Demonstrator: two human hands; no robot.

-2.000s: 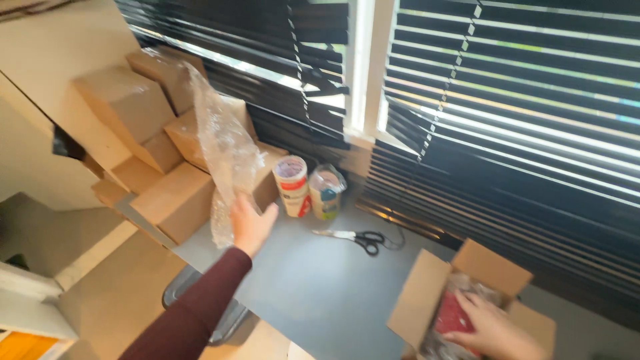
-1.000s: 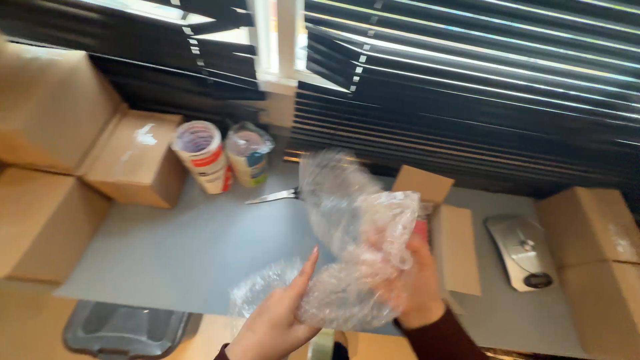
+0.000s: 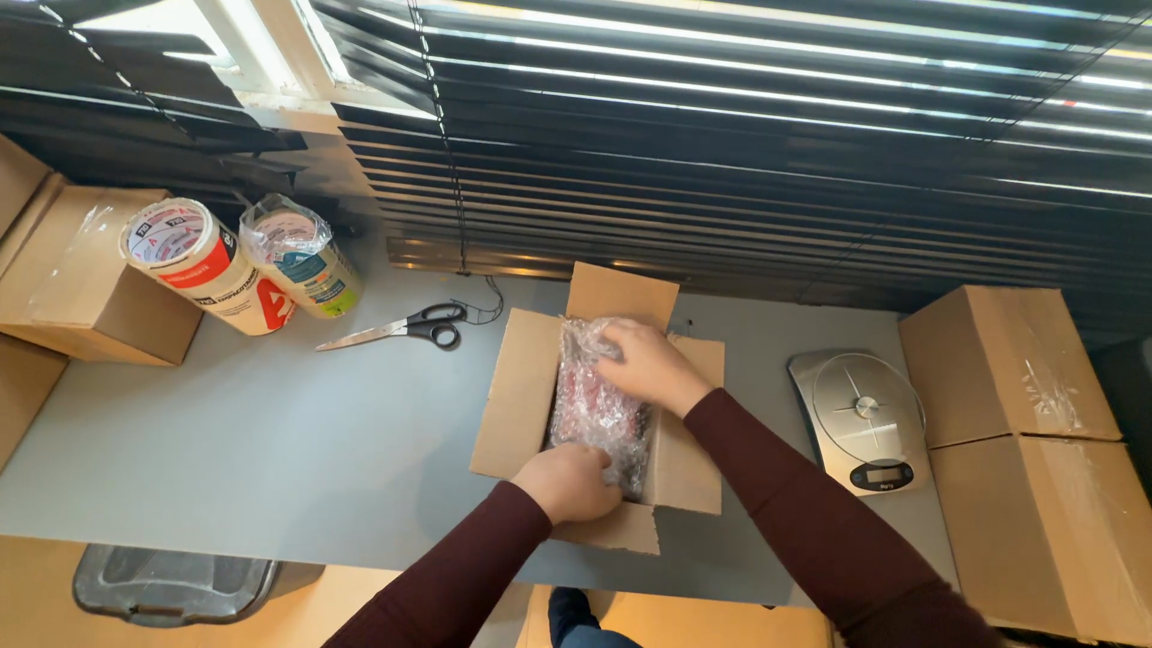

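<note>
An open cardboard box (image 3: 517, 396) stands on the grey table with its flaps spread outward. Clear bubble wrap (image 3: 589, 405) fills it, and something red shows through the plastic. My left hand (image 3: 569, 481) presses on the wrap at the near end of the box, fingers partly hidden. At the far end, my right hand (image 3: 650, 364) has its fingers on the wrap; whether either hand grips it is unclear. Black-handled scissors (image 3: 400, 329) lie left of the box.
Two stacks of tape rolls (image 3: 207, 265), (image 3: 301, 256) stand back left beside cardboard boxes (image 3: 135, 297). A kitchen scale (image 3: 864, 418) lies right of the open box, next to more closed boxes (image 3: 1008, 369). Dark blinds (image 3: 720, 162) hang behind. A black lidded bin (image 3: 171, 585) is below the table's front edge.
The bubble wrap I held above the table a second ago is now in the open box. Both hands have moved to the box. The view has shifted.
</note>
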